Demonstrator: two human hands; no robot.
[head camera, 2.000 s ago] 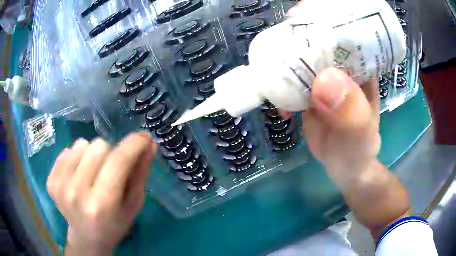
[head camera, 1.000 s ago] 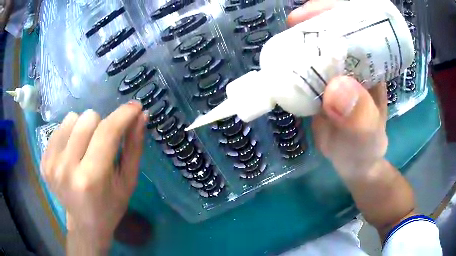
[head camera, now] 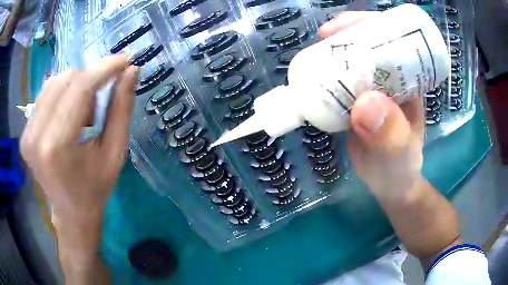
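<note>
My right hand (head camera: 390, 133) is closed around a white glue bottle (head camera: 370, 69). Its pale pointed nozzle (head camera: 237, 131) points down-left, with the tip over or at the left column of black parts (head camera: 196, 147). The parts, black with shiny silver rims, sit in columns in a clear plastic tray (head camera: 220, 167). My left hand (head camera: 75, 122) is at the tray's left side, thumb and forefinger tips close together beside an upper part of that column. Whether it grips anything is unclear. The bottle and my right hand hide part of the tray.
A round black pad (head camera: 152, 258) lies on the green mat (head camera: 189, 267) at lower left. A cream pointed nozzle (head camera: 25, 109) shows at the far left, mostly behind my left hand. A blue object (head camera: 11, 166) is at the left edge.
My left hand has moved up along the tray's left column. The tray and parts appear further right and lower in view. The black pad has come clear of my left arm. My right hand still holds the bottle.
</note>
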